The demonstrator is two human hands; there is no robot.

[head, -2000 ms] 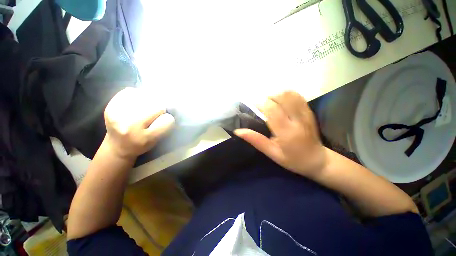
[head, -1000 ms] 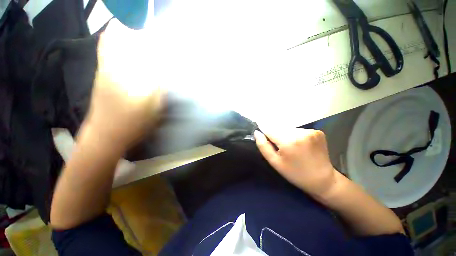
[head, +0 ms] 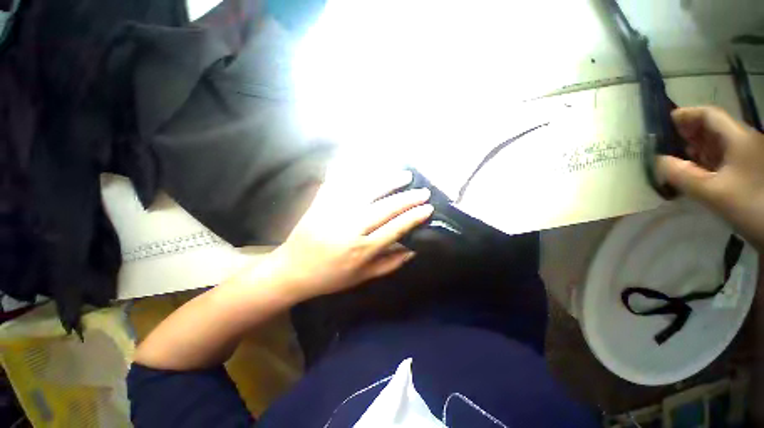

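Note:
Dark cloth (head: pixel 222 125) lies on the left of the white machine table, and its middle is lost in glare. My left hand (head: pixel 356 242) lies on the cloth near the table's front edge, fingers spread towards the right. A dark piece of cloth (head: pixel 440 205) shows at its fingertips and hangs over the edge. My right hand (head: pixel 716 163) is at the right, its fingers around the handles of the black shears (head: pixel 649 84). A thin dark thread or offcut (head: pixel 494 159) curves over the table beside the cloth.
A white round lid (head: pixel 611 309) stands below the table at the right, with a looped black tape (head: pixel 670 301) on it. A slim dark tool (head: pixel 743 88) lies right of the shears. A dark garment pile (head: pixel 67 150) hangs at the left above a yellow crate (head: pixel 50 359).
My right hand has left the cloth, moved right and taken hold of the shears. My left hand has moved right and down over the cloth. The thin offcut now shows on the table.

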